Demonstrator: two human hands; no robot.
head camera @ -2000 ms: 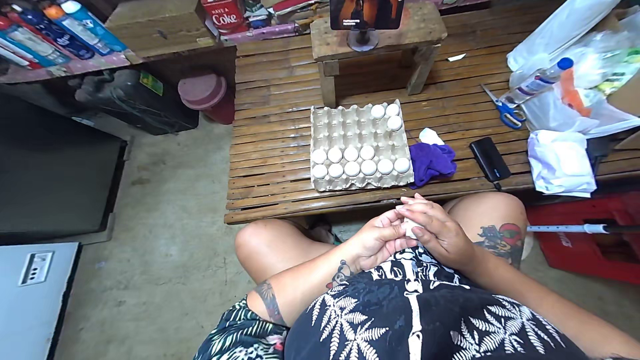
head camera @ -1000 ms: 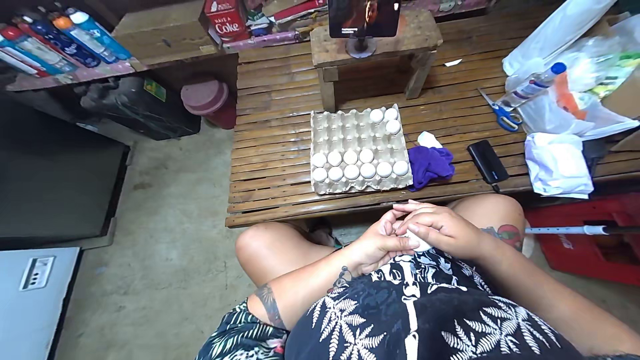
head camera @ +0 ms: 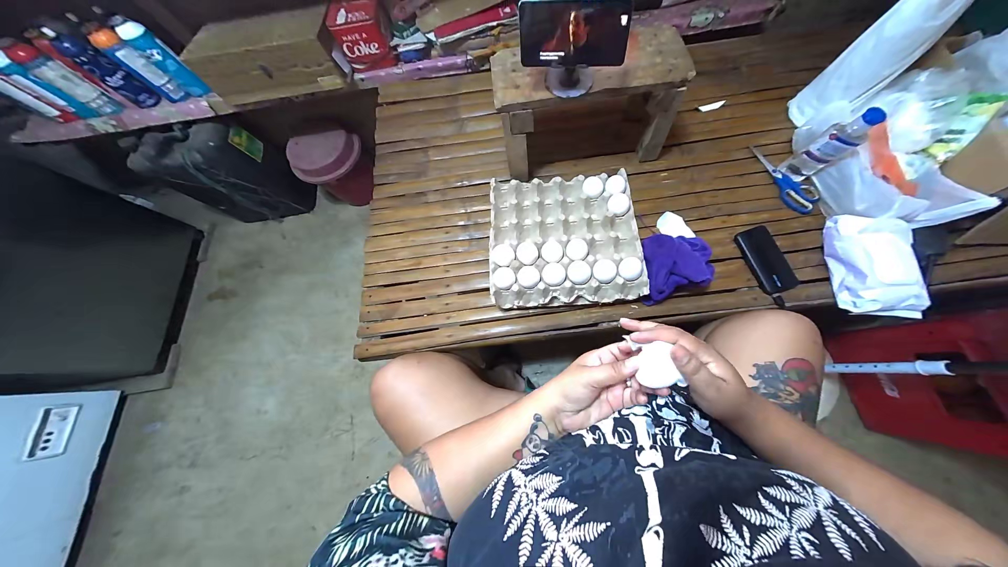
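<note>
My left hand (head camera: pixel 594 390) holds a white egg (head camera: pixel 657 365) above my lap, with the thumb and fingers at its left side. My right hand (head camera: pixel 701 366) curves over the egg from the right, its fingers reaching across the top; a bit of thin white material shows by the fingertips. Just ahead, a grey pulp egg tray (head camera: pixel 551 215) lies on the slatted bamboo table (head camera: pixel 429 236). White eggs fill its nearest row, several more sit in the row behind, and 3 are at the far right corner. Against the tray's right side rests a crumpled purple cloth (head camera: pixel 677 266), beside a white wad (head camera: pixel 674 225).
A phone (head camera: pixel 573 33) stands on a small wooden bench (head camera: pixel 591 75) behind the tray. To the right are a black power bank (head camera: pixel 765 260), blue-handled scissors (head camera: pixel 794 191), a plastic bottle (head camera: pixel 836 143), a white pack (head camera: pixel 876 266) and plastic bags. A red crate (head camera: pixel 921 378) stands below.
My hands have shifted around the egg, and far more of its white surface shows between them. The eggs in the tray look unchanged.
</note>
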